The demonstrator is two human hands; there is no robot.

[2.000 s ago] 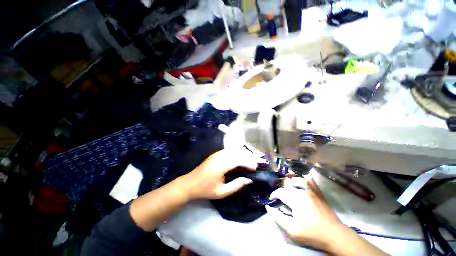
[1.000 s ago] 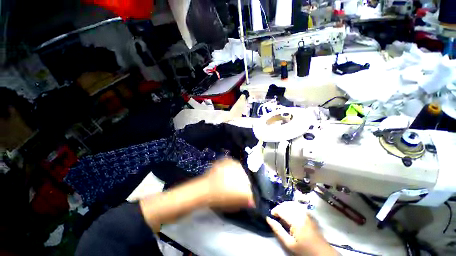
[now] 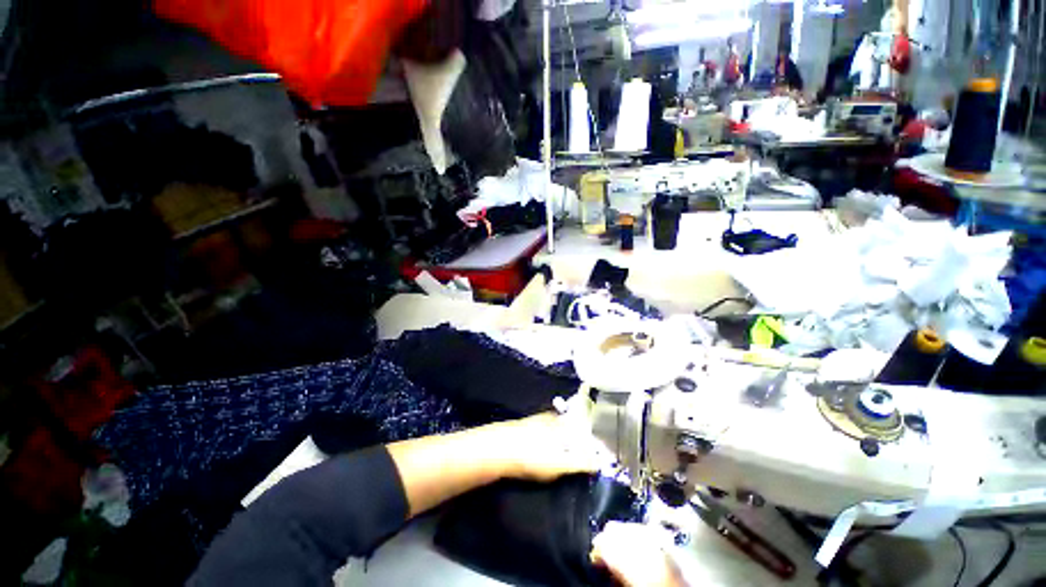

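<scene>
Plain black fabric (image 3: 516, 530) lies on the white table in front of the industrial sewing machine (image 3: 791, 441). My left hand (image 3: 560, 445) is on the fabric's far edge beside the needle area (image 3: 645, 472); its fingers are washed out, so its grip is unclear. My right hand (image 3: 637, 553) is low in the picture, partly cut off by the bottom edge, with fingertips at the fabric's right edge; its grip is unclear too. Navy flecked tweed (image 3: 264, 415) spreads to the left, joining darker cloth.
A reddish-brown slim tool (image 3: 751, 544) lies right of the needle. A white tape roll (image 3: 629, 358) sits on the machine head. A white strip (image 3: 918, 510) hangs over the arm. White scraps (image 3: 906, 275) are heaped behind. Black thread cones (image 3: 918, 353) stand at right.
The view has tilted up, showing more of the workshop. My left hand has moved from above the fabric to beside the needle. The black fabric lies flatter and more spread out.
</scene>
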